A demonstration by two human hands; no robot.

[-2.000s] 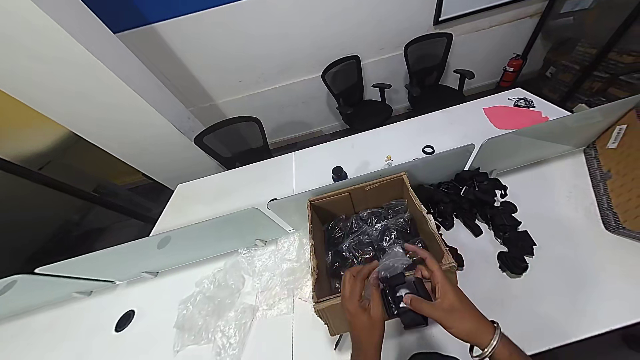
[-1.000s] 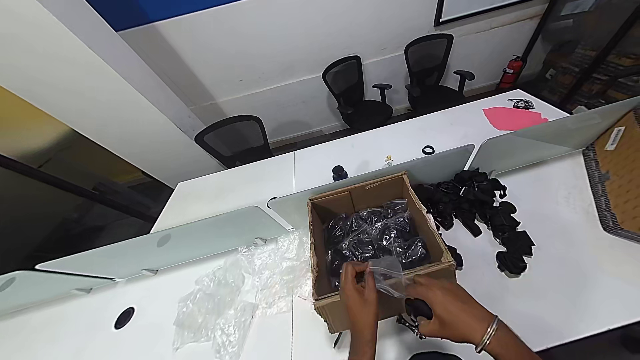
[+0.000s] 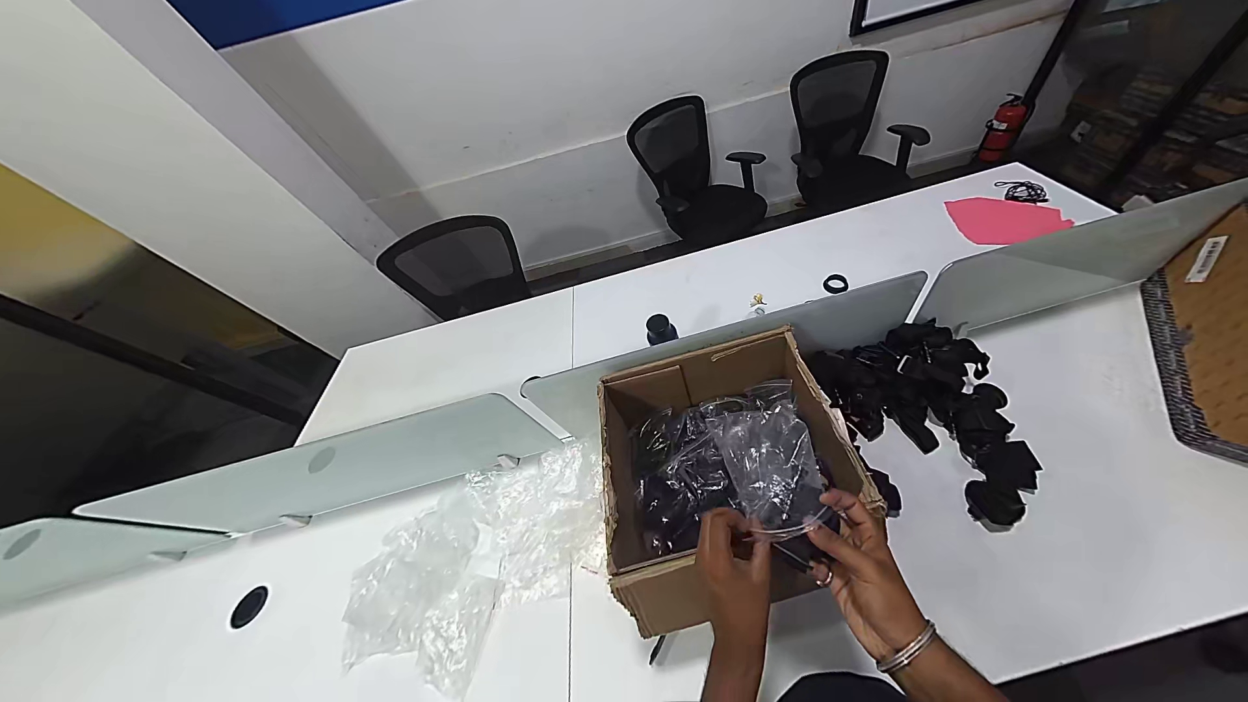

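Note:
My left hand [image 3: 733, 561] pinches the near left edge of a clear plastic bag [image 3: 770, 463]. The bag spreads over an open cardboard box [image 3: 663, 588]. At the bag's right corner, the thumb and fingers of my right hand [image 3: 863, 565] hold its edge; a ring and bangles are on this hand and wrist. A dark thin thing shows between my hands, too hidden to name. Several black items in clear plastic bags [image 3: 673, 478] lie inside the box. Right of the box is a heap of black strap-like items [image 3: 916, 380].
Crumpled clear plastic bags [image 3: 439, 575] lie left of the box. Low glass partitions [image 3: 331, 468] run behind it. Beyond them are a dark bottle-like object [image 3: 660, 330], a black ring [image 3: 835, 284] and a pink sheet [image 3: 1004, 221]. A brown woven-edged object [image 3: 1209, 341] stands far right.
Two seconds ago my hands held a black item with a plastic bag over the box. Now the bag is stretched between both hands, and my right hand has turned palm up.

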